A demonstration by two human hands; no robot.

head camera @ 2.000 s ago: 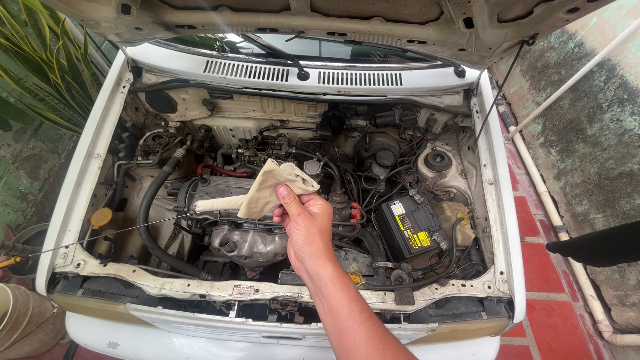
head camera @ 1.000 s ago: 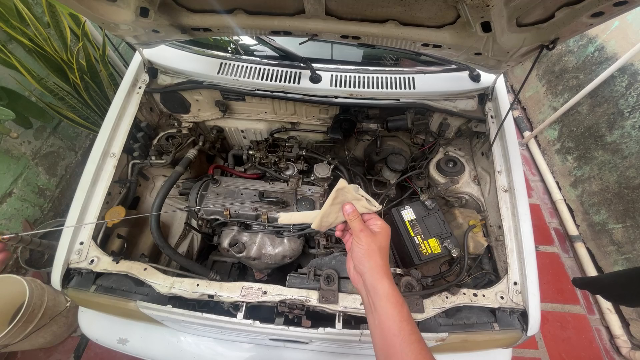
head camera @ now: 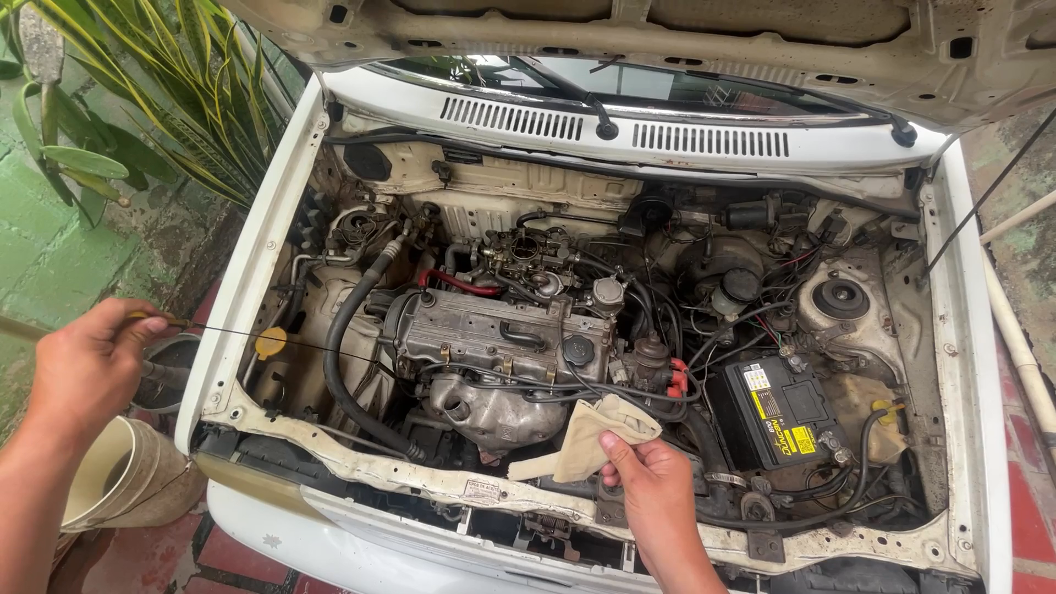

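At the left of the head view, my left hand [head camera: 95, 371] pinches the yellow handle [head camera: 153, 317] of an engine oil dipstick. Its thin dark rod [head camera: 289, 342] stretches right across the engine bay toward the engine. My right hand [head camera: 656, 491] holds a beige cloth [head camera: 602, 433] between thumb and fingers, above the front of the bay and right of the exhaust manifold cover [head camera: 495, 412]. The cloth and the rod are apart. Behind them lies the metal valve cover [head camera: 487, 330] with its black oil filler cap [head camera: 578, 351].
A car battery [head camera: 771, 412] sits at the right of the bay. The raised hood [head camera: 742, 41] hangs overhead, with its prop rod [head camera: 990, 194] at the right. The white front crossmember [head camera: 396, 474] runs along the near side. A bucket [head camera: 124, 478] and plants [head camera: 190, 107] stand at the left.
My left hand has come into full view with the dipstick handle. My right hand has moved with the cloth toward the front of the bay, away from the rod.
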